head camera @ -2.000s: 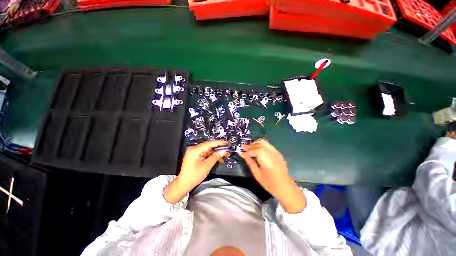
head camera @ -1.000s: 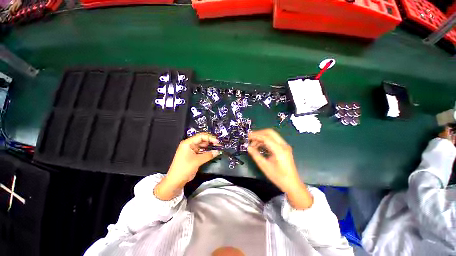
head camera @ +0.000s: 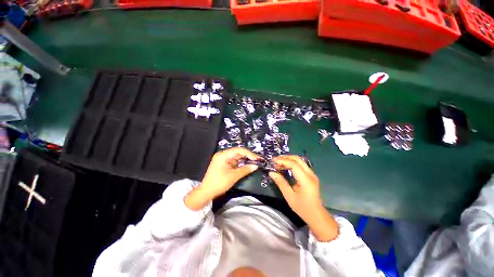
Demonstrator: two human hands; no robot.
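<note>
A loose heap of small silver and black metal parts lies on the green bench in front of me. My left hand and my right hand meet at the heap's near edge. The fingertips of both hands pinch small dark metal parts between them; the fingers partly hide these, and I cannot tell whether they are one piece or two. Left of the heap, a black tray with rectangular pockets holds rows of silver-white units in its far right pocket.
A black box with white paper and a red-stemmed tool stands right of the heap, beside a white wipe. Further right are small round parts and another black box. Orange-red trays line the far side. A person's sleeve shows at right.
My hands were apart over the heap a second ago and have come together with parts between the fingertips. The whole view has shifted, so the bench things appear further right and lower.
</note>
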